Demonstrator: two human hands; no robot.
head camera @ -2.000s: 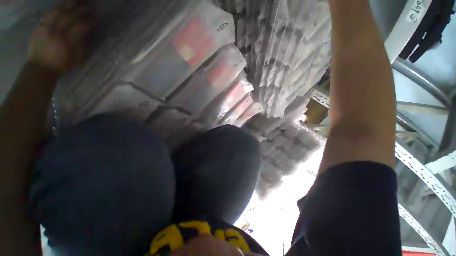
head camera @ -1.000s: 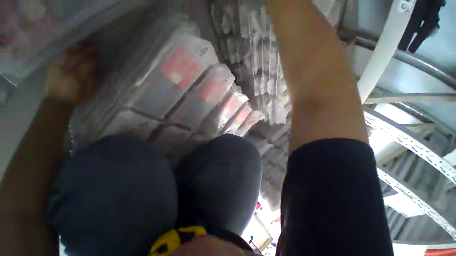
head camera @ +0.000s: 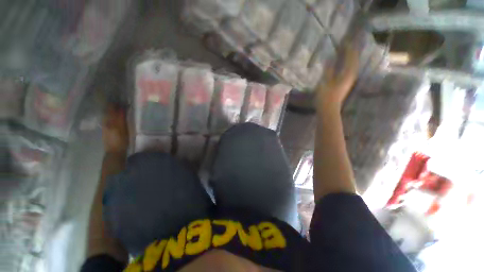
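Note:
A stack of clear plastic trays (head camera: 175, 101) with rows of red-and-grey packaged products lies in front of my knees. My left hand (head camera: 114, 127) is dark and blurred at the left side of this stack; its fingers are hard to make out, so I cannot tell if it grips the trays. My right hand (head camera: 341, 71) is at the near right part of another tray stack (head camera: 281, 37) at the top, with its fingers apart. Blur hides whether it touches the trays. My knees cover the near part of the front stack.
More product trays (head camera: 50, 106) lie at the left, across a grey floor strip (head camera: 87, 154). Further grey stacks (head camera: 371, 122) stand at the right. A red object (head camera: 416, 178), a pale rack bar (head camera: 430, 20) and strong glare are on the right side.
The view has turned, so the front stack now shows upright and the left trays and red object are in sight. My right hand has come into the picture; my left hand shows nearer the stack.

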